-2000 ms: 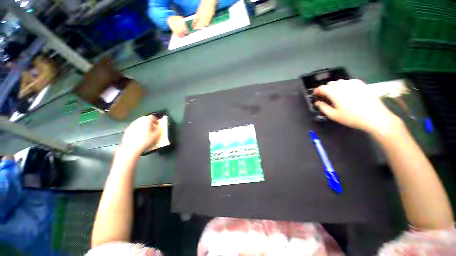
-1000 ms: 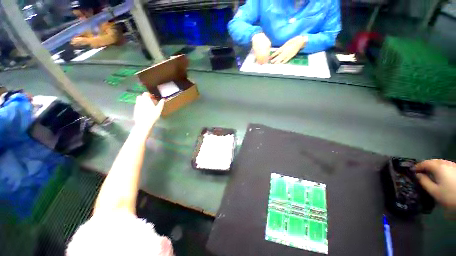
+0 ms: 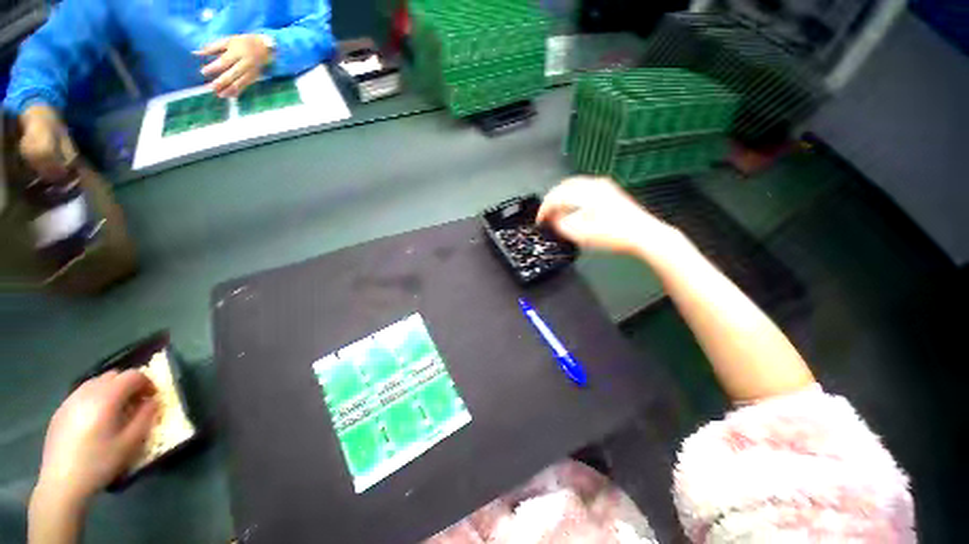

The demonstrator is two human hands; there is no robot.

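A green PCB panel (image 3: 391, 402) lies flat on the black mat (image 3: 287, 319). My left hand (image 3: 101, 430) is over the spacer bin (image 3: 172, 412), a black box of cream-white pieces at the left; its fingertips are at the pieces and blurred, so a hold cannot be told. My right hand (image 3: 595, 216) is at the right rim of the component bin (image 3: 528, 247), a black box of small dark parts with glints. Its fingers are curled, and whether they hold a part cannot be seen. A blue and white marker pen (image 3: 553, 342) lies right of the panel.
Across the bench a person in blue has one hand over green panels on a white sheet (image 3: 244, 124) and the other at a brown cardboard box (image 3: 96, 239). Green panel stacks (image 3: 483, 53) (image 3: 650, 122) stand at the back. A black slotted rack (image 3: 728, 239) lies right.
The view has swung right. My left hand has moved from the cardboard box to the spacer bin. The other person's hand now reaches the cardboard box. My right hand stays by the component bin.
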